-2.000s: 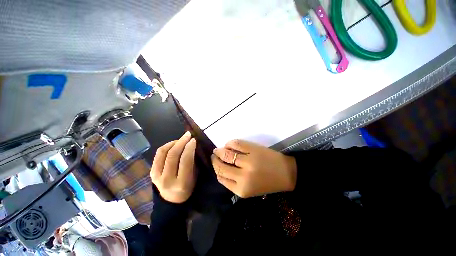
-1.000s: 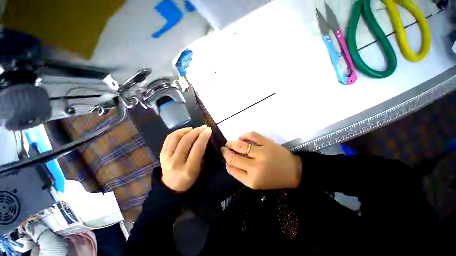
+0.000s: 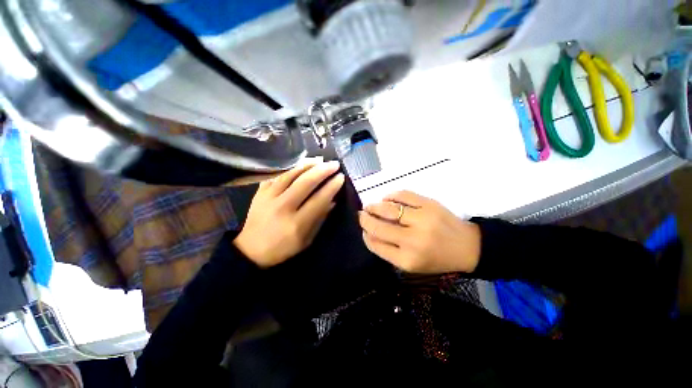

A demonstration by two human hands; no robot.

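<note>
A black fabric panel (image 3: 334, 235) lies under both hands, with its dark seam edge (image 3: 350, 189) running up to the presser foot (image 3: 322, 132). My left hand (image 3: 292, 212) lies flat on the black fabric, fingertips just below the foot. My right hand (image 3: 421, 231) has a ring and pinches the fabric's right edge with thumb and fingers. A brown plaid panel (image 3: 178, 235) spreads to the left, partly behind the machine head. A grey-blue ribbed block (image 3: 363, 155) sits beside the foot. The needle cannot be made out.
The white machine head with blue stripes and a ribbed knob (image 3: 368, 45) fills the upper left. Pink and light-blue snips (image 3: 533, 125) and scissors with a green loop (image 3: 567, 114) and yellow loop (image 3: 609, 98) lie right. The ruler-marked table edge (image 3: 577, 198) curves below them.
The view has shifted, and the machine head now looms larger at the upper left. My left hand has moved up closer to the foot and flattened on the fabric. My right hand still pinches the edge.
</note>
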